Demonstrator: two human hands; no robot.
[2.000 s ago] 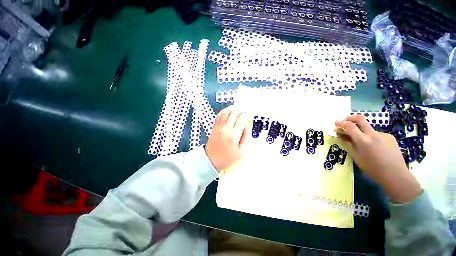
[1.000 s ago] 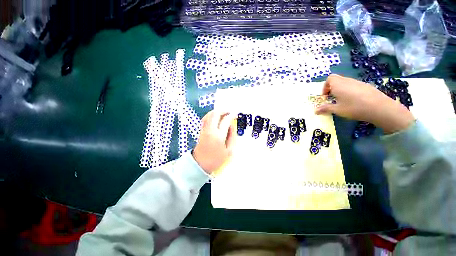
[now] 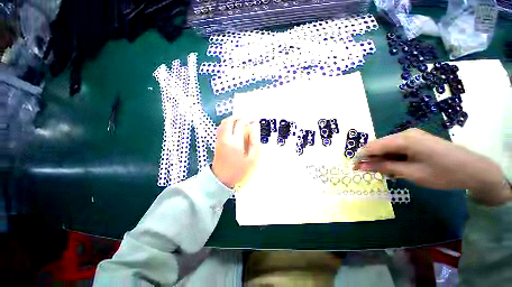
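Observation:
Black multi-hole parts (image 3: 326,132) stand in a spaced row on the pale yellow work sheet (image 3: 280,196). My left hand (image 3: 231,152) rests on the sheet's left edge, beside the leftmost part, fingers a little apart with nothing visible in it. My right hand (image 3: 424,160) is over the sheet's right side, thumb and fingertips close together just below the rightmost part. A clear strip with rings (image 3: 347,178) lies under or at these fingertips; whether they grip it is unclear. A second, narrower strip (image 3: 359,193) lies below it, its perforated end past the sheet's right edge.
Perforated white strips are fanned at left (image 3: 181,129) and stacked behind the sheet (image 3: 286,53). A loose pile of black parts (image 3: 429,84) partly covers a second pale sheet (image 3: 488,106). Ribbed trays (image 3: 269,12) and plastic bags (image 3: 469,28) are at the far edge. A thin dark tool (image 3: 114,115) lies at left.
My right hand has moved from the sheet's upper right corner down to below the row. A ring strip now shows above the narrower strip. The whole view has shifted; my left hand stays at the sheet's left edge.

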